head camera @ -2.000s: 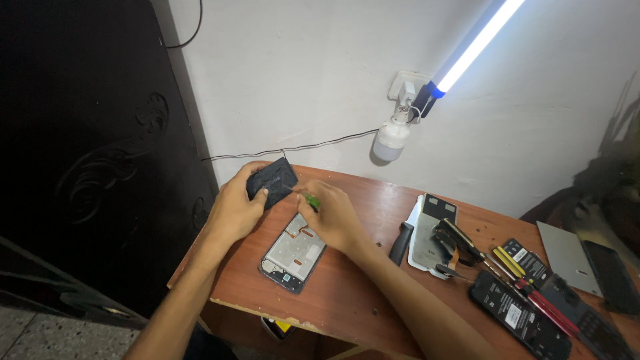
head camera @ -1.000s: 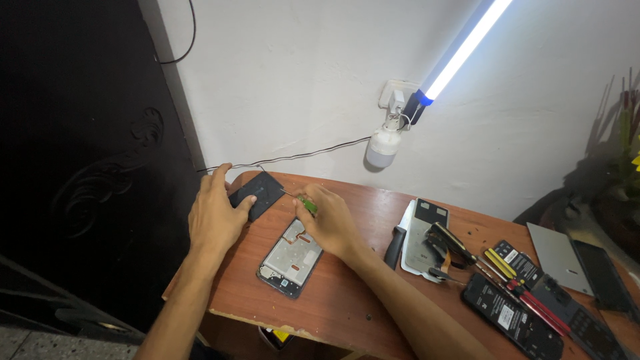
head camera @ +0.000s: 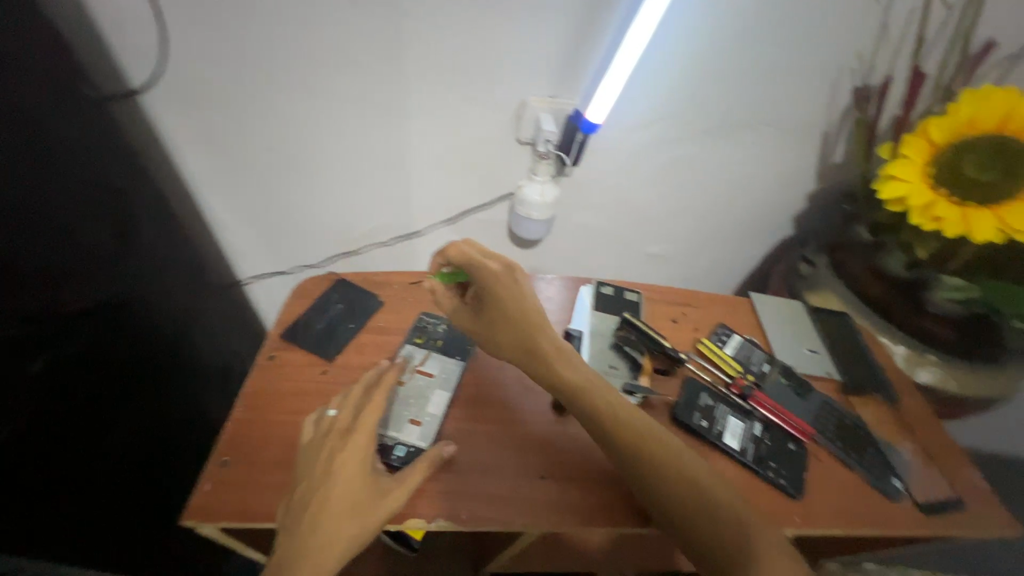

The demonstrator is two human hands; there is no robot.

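Observation:
My left hand is spread with fingers apart over the left side of an opened smartphone, its thumb by the lower edge; whether it touches the phone is hard to tell. The phone lies on the wooden table with its metal frame and several orange-red strips showing. My right hand is closed around a green-handled tool with a thin tip pointing left, raised above the phone's upper end. A flat black rectangular panel lies at the table's back left corner.
To the right on the table lie a disassembled phone, a black phone part, a red-handled screwdriver, yellow-handled tweezers or pliers and a grey panel. A sunflower stands at right. A bulb hangs from the wall outlet.
The black panel, earlier in my left hand, now lies on the table. My left hand has moved to the opened phone. My right hand still has the green tool. The view has shifted right.

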